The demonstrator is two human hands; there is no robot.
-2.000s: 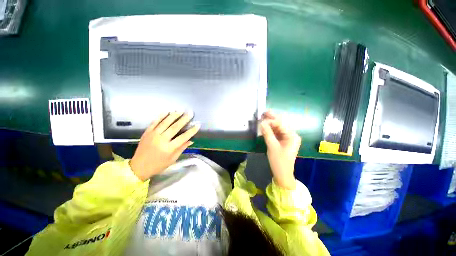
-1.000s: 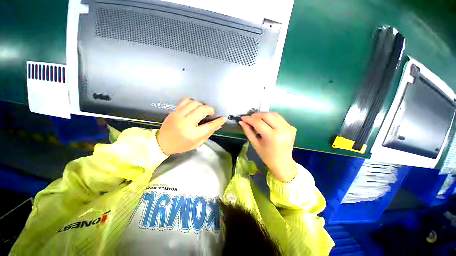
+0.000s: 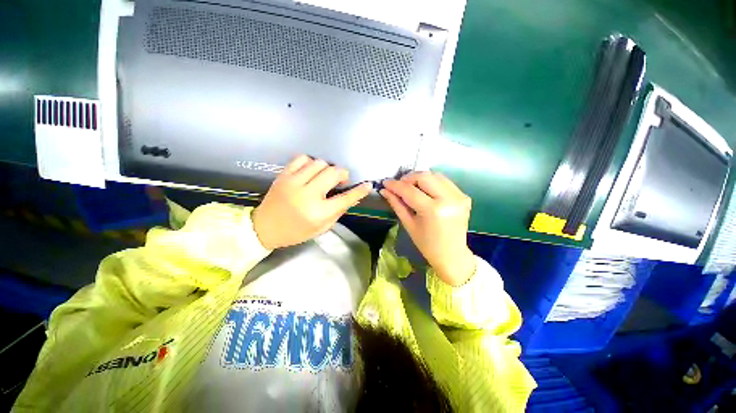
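The grey laptop bottom cover (image 3: 266, 105) lies on a white foam sheet (image 3: 108, 73), its perforated vent at the far side. A small black foot sits near its front left corner. My left hand (image 3: 300, 203) rests at the cover's front edge, thumb and index finger at a small dark piece. My right hand (image 3: 432, 211) has its fingertips at the same piece (image 3: 377, 185), near the front right corner. The fingers partly hide this piece; it looks like a small rubber foot, and both hands' fingertips touch it.
A white foot release sheet (image 3: 68, 152) with several black bars lies at the left. A bundle of long black rubber strips (image 3: 597, 133) with a yellow end (image 3: 558, 226) lies at the right. Beyond it is another grey cover (image 3: 676, 179) on white foam. Blue bins (image 3: 593, 294) are below the bench edge.
The view has moved closer to the cover. My right hand has gone from the cover's right edge to its front edge, and my left hand has moved right to meet it at the small dark piece.
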